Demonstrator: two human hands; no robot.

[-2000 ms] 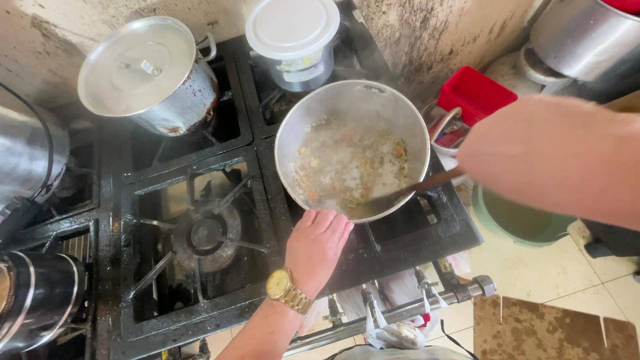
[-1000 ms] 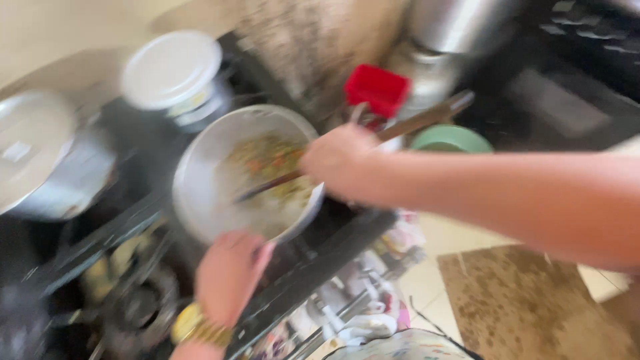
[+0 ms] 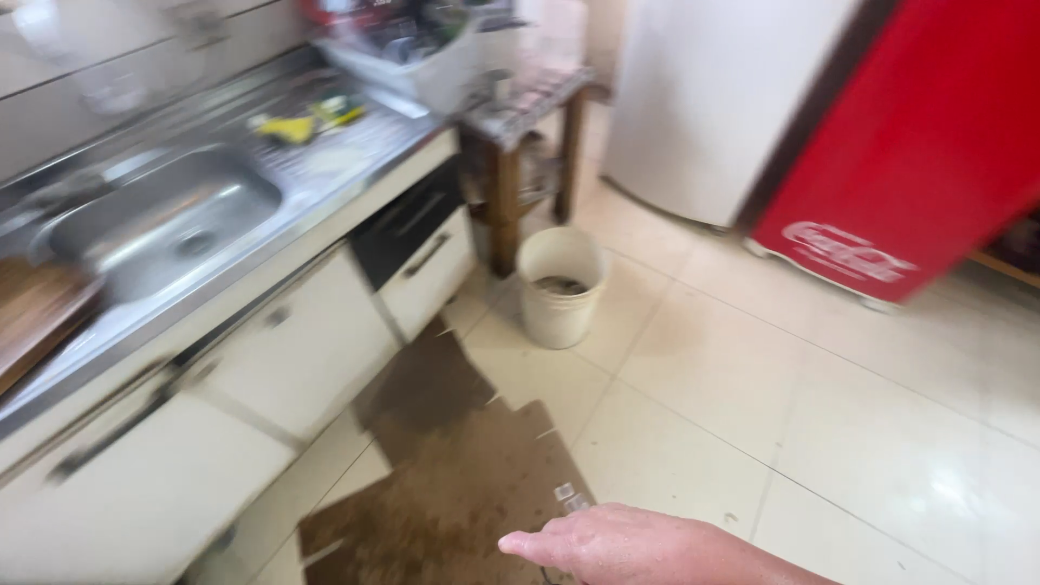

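My right hand [image 3: 621, 544] reaches in from the bottom right, over the edge of a stained brown cardboard sheet [image 3: 471, 463] that lies on the floor. Just beyond the knuckles shows a small clear object [image 3: 571, 497], blurred; whether the hand holds it cannot be told. The fingers are partly hidden below the hand. My left hand is out of view, and so are the stove, the pot and the wooden-handled utensil.
On the left runs a steel sink [image 3: 183, 236] with a wooden board [image 3: 41, 317] and a yellow sponge or cloth [image 3: 288, 128]. A whitish bucket [image 3: 561, 288] stands on the tiles by a wooden-legged table [image 3: 504, 203]. Behind are a white appliance [image 3: 715, 106] and a red Coca-Cola fridge [image 3: 902, 146].
The view has swung from the stove to the sink and floor. Earlier my right hand held a utensil in the pot and my left hand was at its rim; the left hand has left the view.
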